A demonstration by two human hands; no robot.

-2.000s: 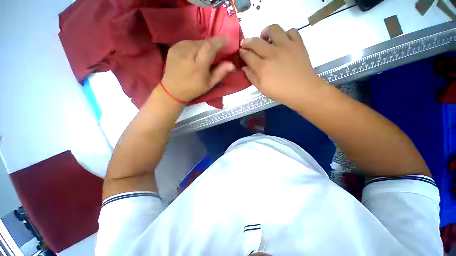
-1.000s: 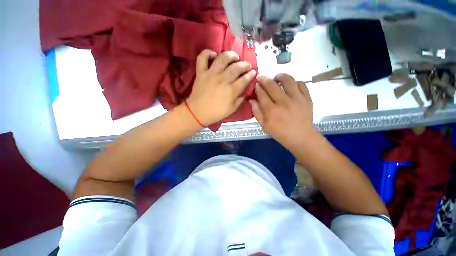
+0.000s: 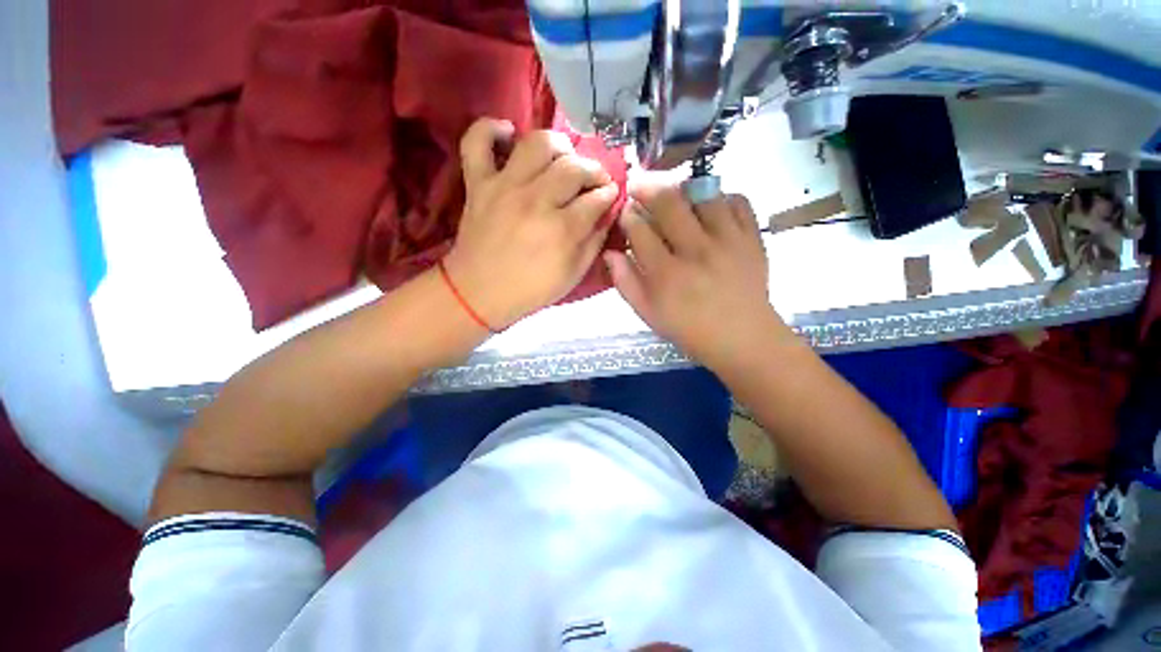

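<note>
A dark red garment piece lies bunched on the white machine table, left of the needle. My left hand, with a thin red band at the wrist, rests on the cloth and presses it with bent fingers. My right hand is beside it, its fingertips at the cloth's right edge, just in front of the presser foot. The cloth looks brighter red by the needle. The fingers hide the cloth edge, so a grip cannot be made out.
The white sewing machine head with a blue stripe spans the top right. A black flat object and brown strips lie at right. A ruler strip runs along the front edge. A blue bin with red cloth stands at lower right.
The view has shifted upward, showing more of the machine head. Both hands and the cloth now sit closer to the needle. The fingers stay together at the cloth edge.
</note>
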